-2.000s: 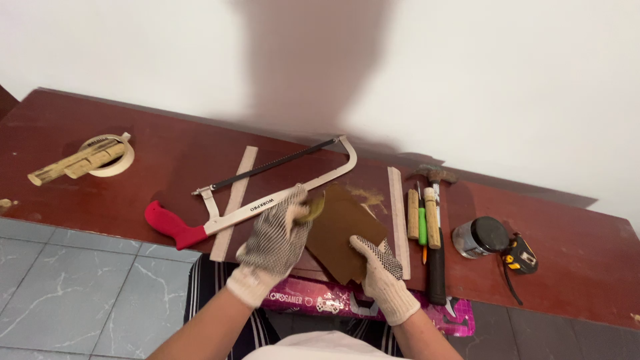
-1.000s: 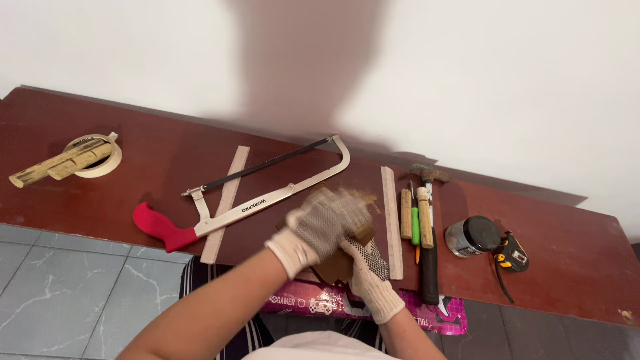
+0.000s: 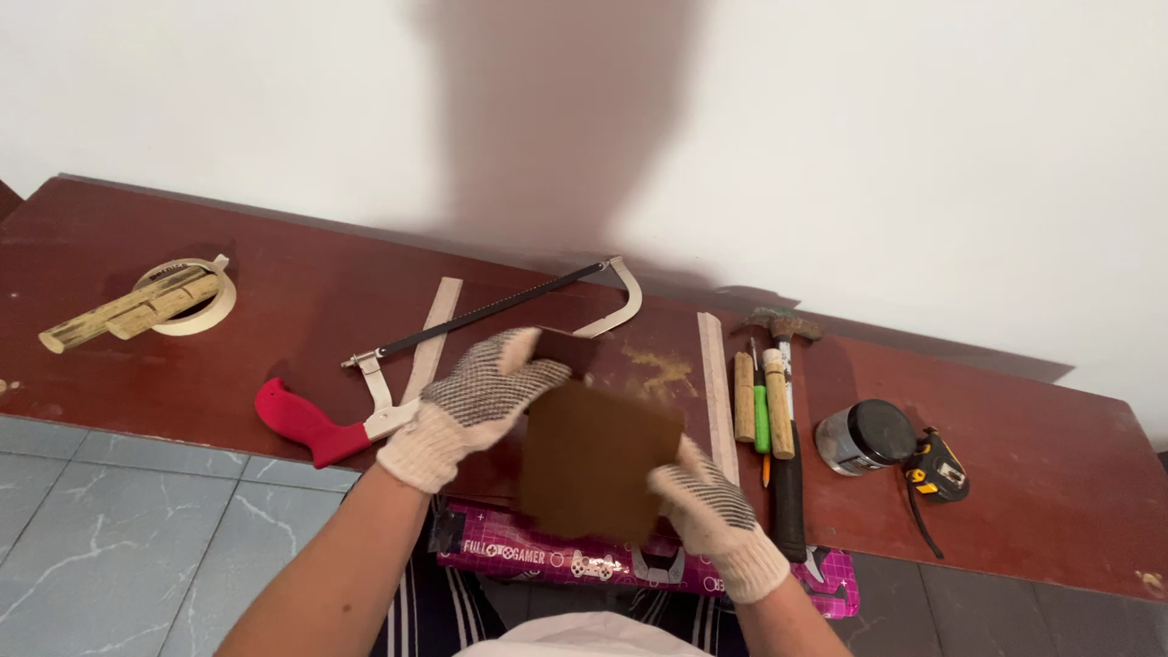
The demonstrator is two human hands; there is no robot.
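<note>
My right hand (image 3: 716,506), in a white dotted work glove, grips the right edge of a brown sheet (image 3: 598,461) that looks like sandpaper and is blurred by motion. At the sheet's upper left is my left hand (image 3: 493,388), gloved alike, its thumb and fingers around a small dark piece (image 3: 564,351), perhaps part of the sheet; its exact hold is partly hidden. Behind and left of that hand lies a hacksaw with a red handle (image 3: 310,424). Tan dust (image 3: 666,370) is scattered on the table beyond the sheet.
Two pale wooden strips (image 3: 718,392) flank the hands. Rightward lie short bamboo pieces (image 3: 778,411), a green-handled tool (image 3: 761,420), a claw hammer (image 3: 787,484), a dark-lidded jar (image 3: 867,438) and a tape measure (image 3: 938,470). Bamboo pieces (image 3: 128,310) rest on masking tape (image 3: 224,306) at left.
My left hand has moved left, away from my right hand. The brown sheet, largely covered one second ago, now shows broadly between them, and the dust on the table is in plain sight.
</note>
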